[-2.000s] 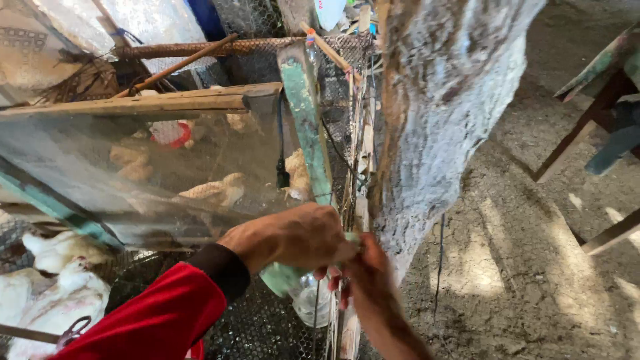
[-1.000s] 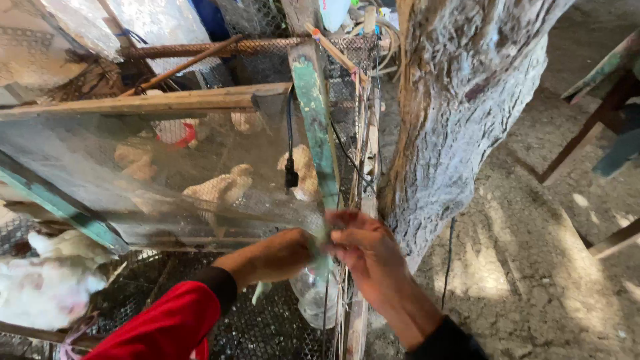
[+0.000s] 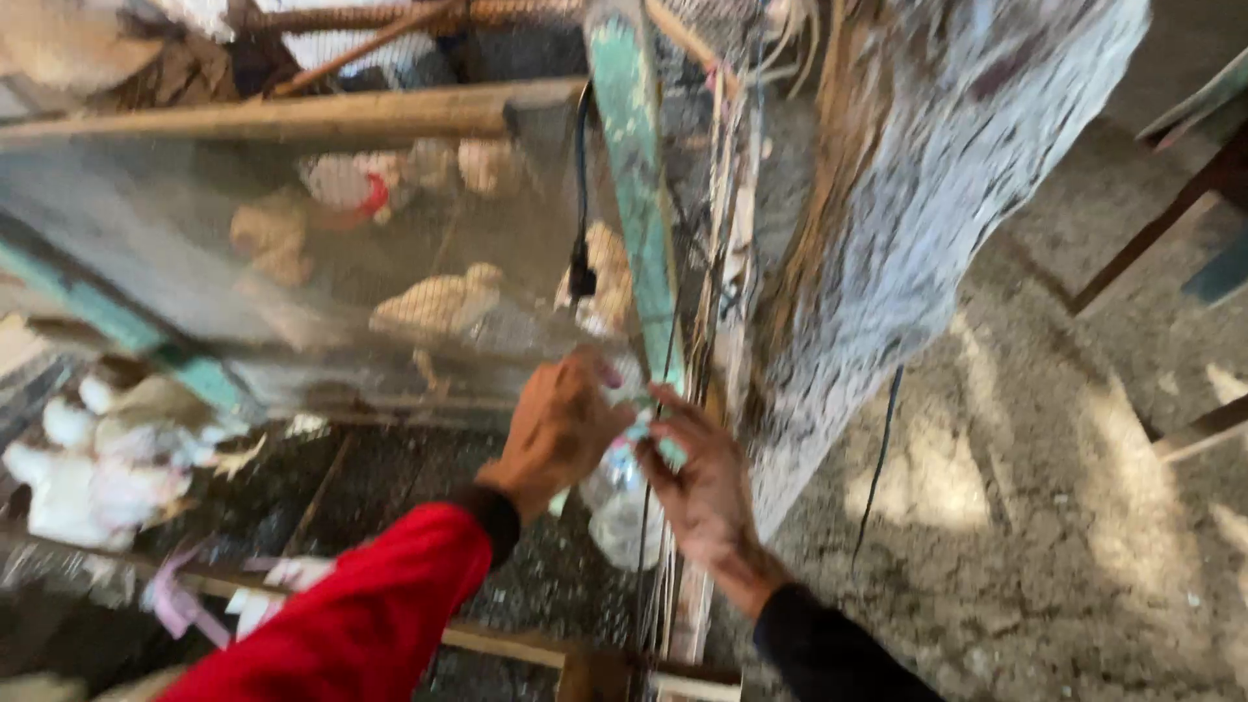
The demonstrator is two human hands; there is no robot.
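Observation:
My left hand (image 3: pixel 561 424), in a red sleeve with a dark cuff, has bent fingers beside the lower end of a green-painted wooden post (image 3: pixel 634 185). Close to its right is my right hand (image 3: pixel 697 473), dark-sleeved, thumb and fingers bent near one another. Between the fingertips is something small and pale, too blurred to name. A clear plastic bottle (image 3: pixel 624 531) hangs or stands just below both hands. Left of the post, mesh netting (image 3: pixel 341 292) covers a wooden-framed cage. A black plug (image 3: pixel 582 278) dangles on its cord in front of the mesh.
Light brown chicks (image 3: pixel 439 300) are behind the mesh, near a red-and-white container (image 3: pixel 346 185). White chickens (image 3: pixel 107 458) are at lower left. A rough tree trunk (image 3: pixel 877 195) rises right of the post. Thin cords and sticks run down beside it. Wooden furniture legs (image 3: pixel 1150 239) stand at far right.
My hands were together at the lower end of the post in the earlier frames. The left hand's back now faces up with its fingers raised, and the view has shifted closer.

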